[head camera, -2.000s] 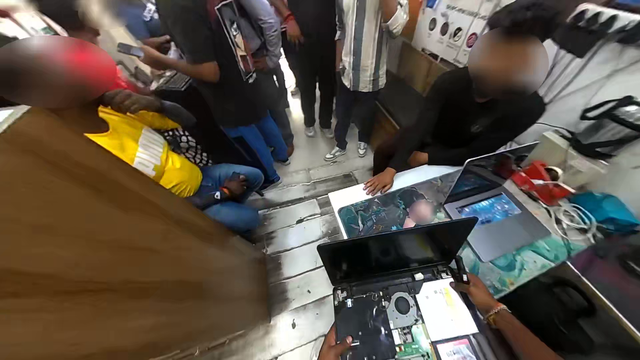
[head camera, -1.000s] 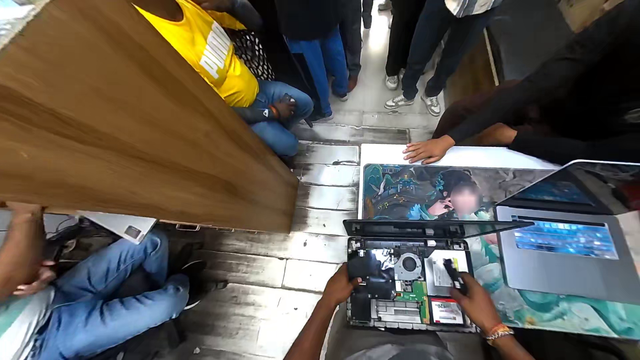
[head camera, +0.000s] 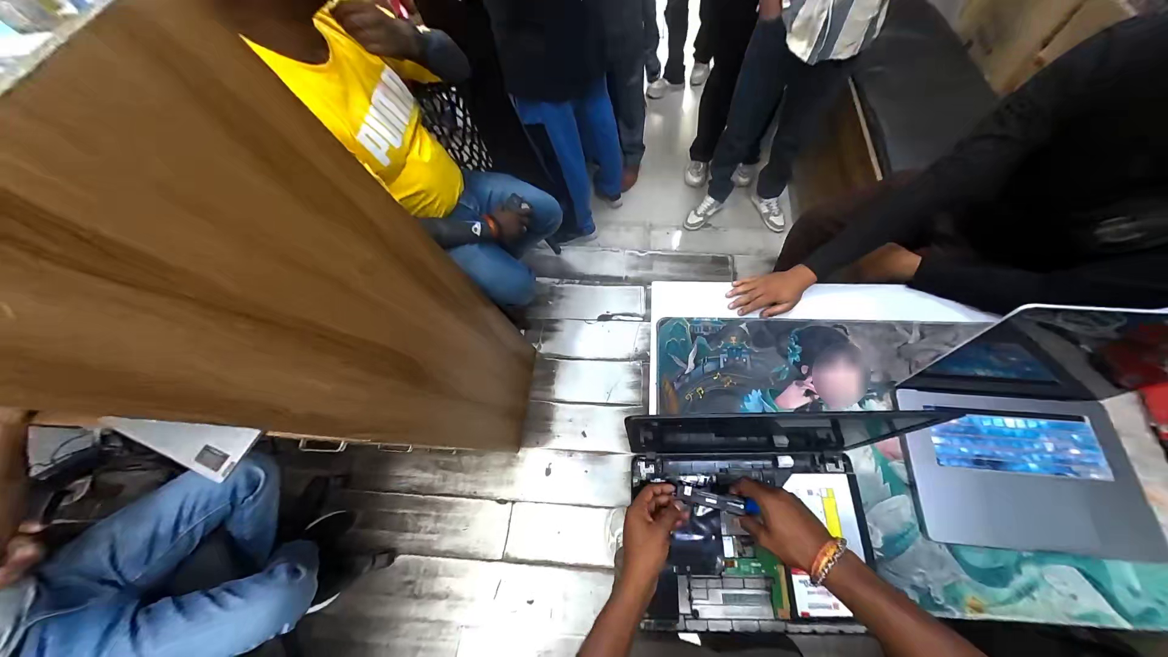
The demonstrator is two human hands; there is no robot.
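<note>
An opened laptop chassis (head camera: 730, 593) lies at the lower right with its inner parts exposed, its dark screen (head camera: 730, 432) raised behind it. Over the chassis my left hand (head camera: 650, 534) pinches the left end of a narrow dark part (head camera: 710, 498), whose exact kind I cannot tell. My right hand (head camera: 785, 522) is at that part's right end, with a small blue-ended item (head camera: 752, 506) between its fingers. A green circuit board (head camera: 744, 566) shows below the hands. A white drive-like unit with a yellow strip (head camera: 829, 511) sits at the chassis's right side.
A second, grey laptop (head camera: 1013, 493) stands open to the right on a patterned desk mat (head camera: 730, 365). Across the table a person's hand (head camera: 774, 292) rests on the white edge. A wooden counter panel (head camera: 274, 274) fills the left. People sit and stand around the tiled floor (head camera: 584, 493).
Both hands have come together over the upper part of the chassis; one second ago they were at its left and right sides. The narrow dark part is now held between them.
</note>
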